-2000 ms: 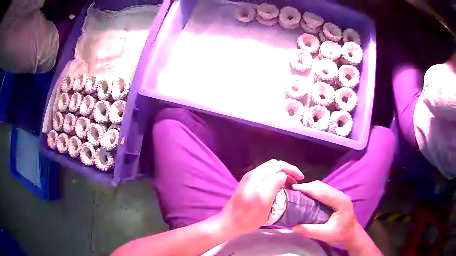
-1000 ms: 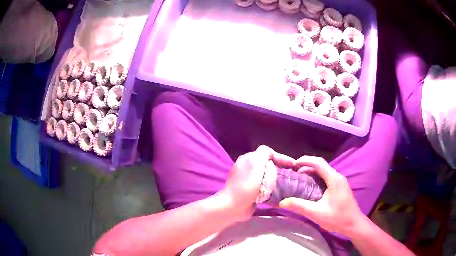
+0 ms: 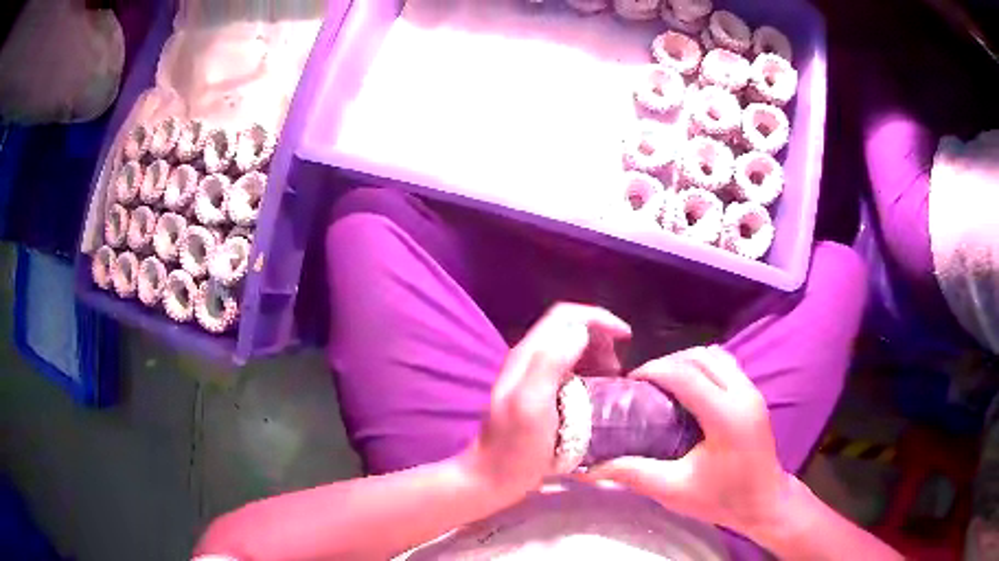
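A dark purple tubular body (image 3: 635,420) lies sideways above my lap. A pale toothed ring (image 3: 572,425) sits at its left end. My left hand (image 3: 537,389) is at the ring end, with its palm against the ring and its fingers curled above it. My right hand (image 3: 723,438) is wrapped around the right end of the tubular body, thumb below and fingers above. The right end of the body is hidden in that hand.
A large purple tray (image 3: 548,208) with a white liner holds toothed rings along its right and far sides. A side tray (image 3: 247,318) at the left holds rows of notched pieces. A neighbour's sleeve (image 3: 969,241) is at the right. Blue crates (image 3: 66,340) stand at far left.
The trays appear higher in the view. My hands have shifted slightly left and up, still around the tubular body. The fingers of my left hand have lifted a little from it.
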